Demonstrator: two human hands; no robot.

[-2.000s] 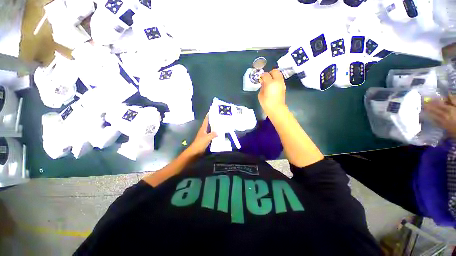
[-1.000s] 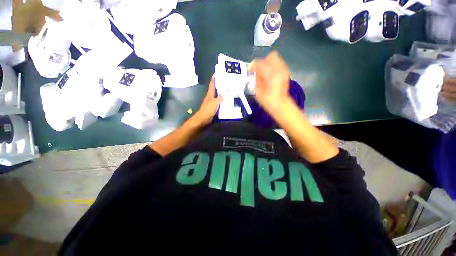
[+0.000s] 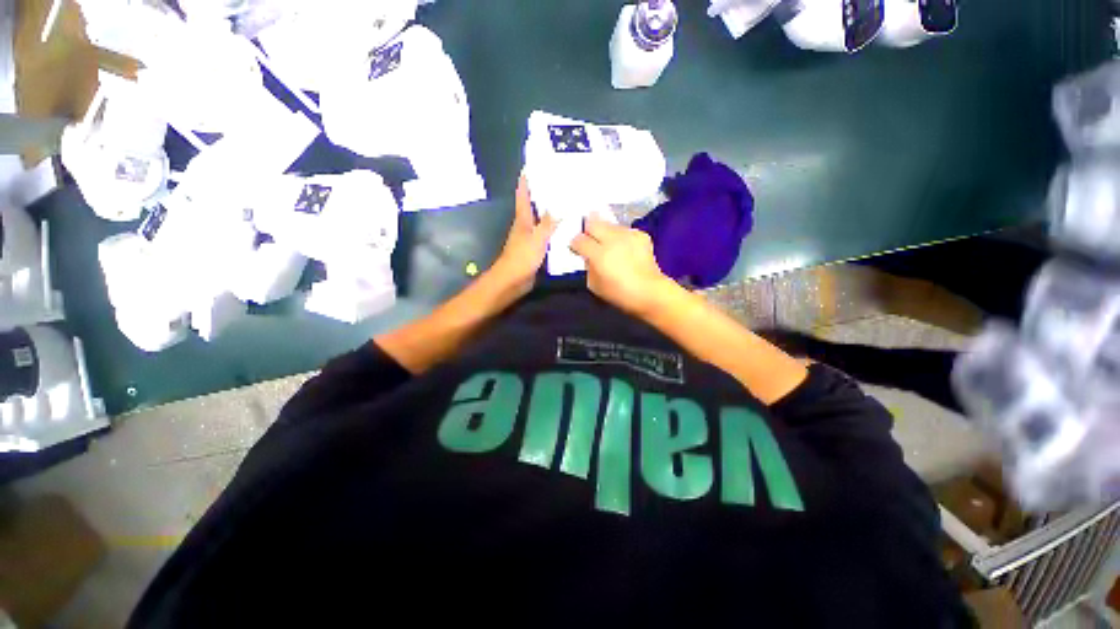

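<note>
A white security camera (image 3: 577, 166) is held upright near the bench's front edge, close to my body. My left hand (image 3: 528, 246) grips its left side low down. My right hand (image 3: 614, 256) is on its lower right part, with the fingertips against the white housing. I cannot tell whether the fingers hold anything small. A crumpled purple cloth (image 3: 706, 224) lies on the green mat just right of the camera. A whitish solvent bottle (image 3: 642, 47) stands beyond it.
A heap of white cameras (image 3: 246, 184) lies at the left. More cameras (image 3: 835, 22) stand at the top right. A white rack (image 3: 49, 381) is at the far left. Blurred bagged units (image 3: 1044, 369) are at the right edge. The green mat (image 3: 860, 148) extends between.
My right hand has moved from the bottle to the held camera's lower part. The cloth is now uncovered. The bagged units at the right have moved nearer the bottom. The view has shifted.
</note>
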